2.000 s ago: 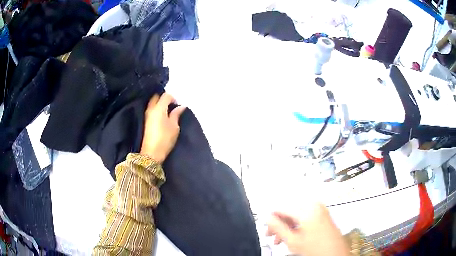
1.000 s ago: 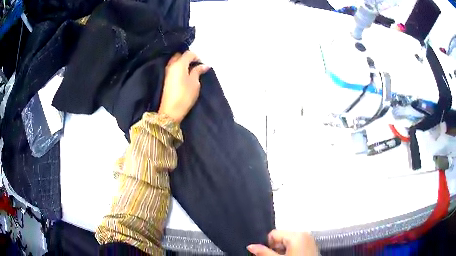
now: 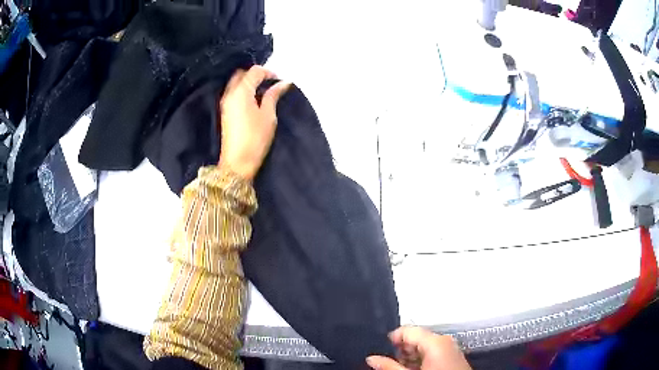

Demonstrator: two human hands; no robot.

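The black garment piece (image 3: 318,238) lies on the white machine table, bunched at the upper left and spread in a smooth curved panel toward the table's front edge. My left hand (image 3: 247,119) lies on its upper part, fingers curled with cloth between thumb and fingers. My right hand (image 3: 423,350), partly cut off by the lower rim, pinches the panel's lower corner at the front edge. The cloth is stretched between both hands. Its underside is hidden.
The white machine head (image 3: 549,65) with a blue stripe stands at right. Black snips (image 3: 553,194) and a black handle (image 3: 600,196) lie beside it. Dark checked cloth (image 3: 54,253) and a clear plastic packet (image 3: 66,184) are at left. A grey measuring strip (image 3: 535,331) runs along the front edge.
My right hand was off the cloth two seconds ago and now grips its lower corner. The panel is drawn out flatter toward the front. The camera view has also shifted.
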